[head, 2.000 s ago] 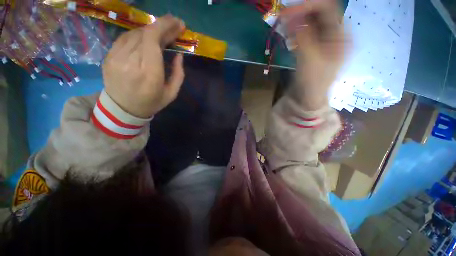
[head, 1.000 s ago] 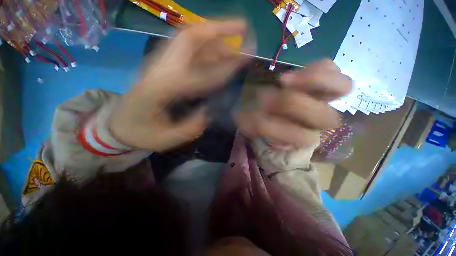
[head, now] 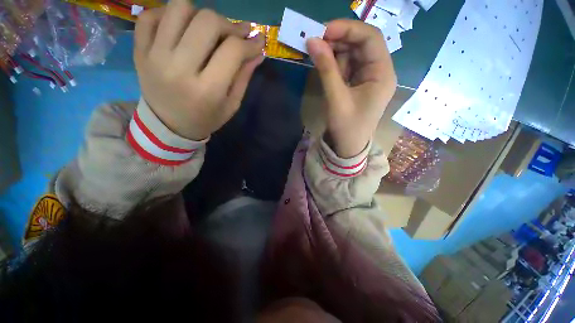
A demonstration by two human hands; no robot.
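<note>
My left hand (head: 189, 69) holds the amber flexible circuit (head: 275, 45) near its right end, fingertips on the strip at the bench edge. My right hand (head: 356, 76) pinches a white adhesive pad (head: 301, 30) with one small dark square between thumb and index finger. The pad is tilted and overlaps the right end of the amber strip; whether it is stuck down cannot be told. More amber strip with red wires (head: 104, 7) runs up to the left, partly hidden behind my left hand.
Long white die-cut sheets (head: 470, 76) fan out at right. Finished white parts (head: 386, 24) lie mid-bench. Clear bagged stock with wires (head: 69, 38) lies at left. An open carton (head: 463, 170) below the bench edge holds a bagged amber-red bundle (head: 413, 158).
My right hand has risen to the strip's end, now showing a white pad in its fingers. My left hand has moved up and left from its blurred position and grips the strip.
</note>
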